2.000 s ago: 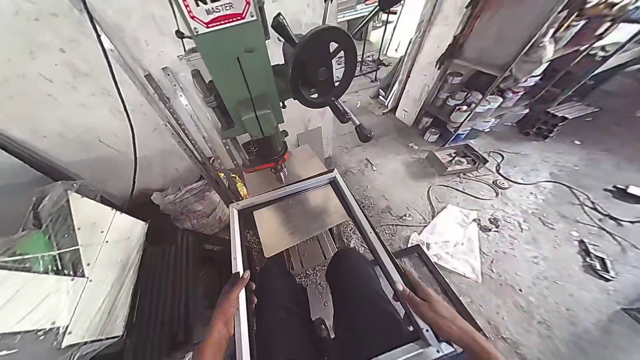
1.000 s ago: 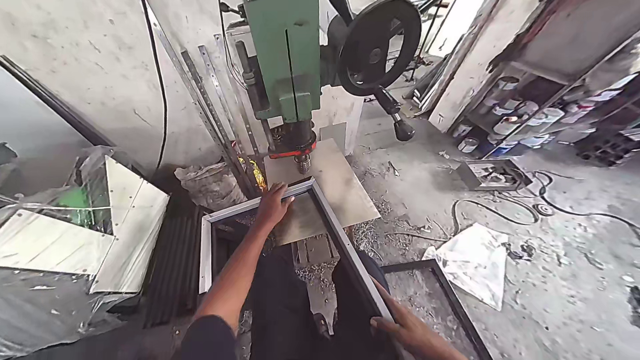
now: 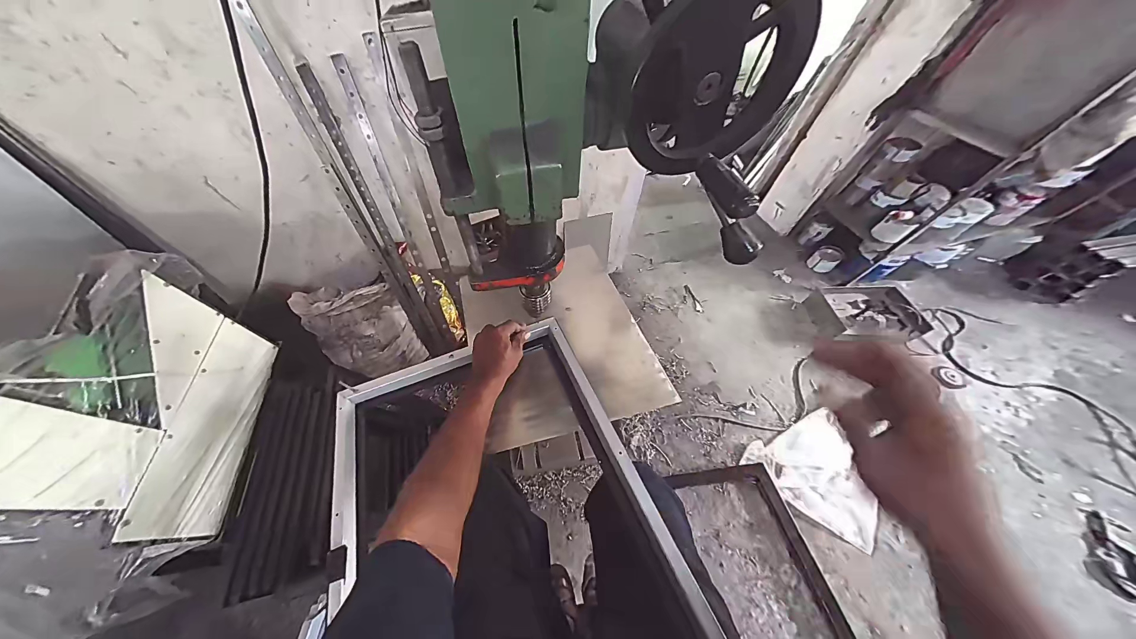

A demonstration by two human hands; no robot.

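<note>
A rectangular metal frame (image 3: 612, 453) lies above my legs, its far corner just below the chuck (image 3: 535, 300) of a green drill press (image 3: 510, 115). My left hand (image 3: 499, 353) grips the far rail of the frame near that corner, fingers closed around it. Raised off the frame at the right, my right hand (image 3: 905, 435) is blurred by motion; whether it holds anything small cannot be made out. Beneath the frame's far end is a flat sheet-metal plate (image 3: 612, 346) on the machine's table. The press's black handwheel (image 3: 710, 84) is at upper right.
A dark metal frame (image 3: 790, 541) and a white sheet (image 3: 821, 470) lie on the floor at right. Beyond them are a metal tray (image 3: 874, 311), a cable (image 3: 1047, 383) and a shelf of cans (image 3: 923, 204). Pale panels (image 3: 191, 399) and dark metal profiles (image 3: 284, 479) stand at left.
My left hand has gone from the frame's left rail to its far rail. My right hand has let go of the right rail and lifted away. The view has moved closer to the drill press.
</note>
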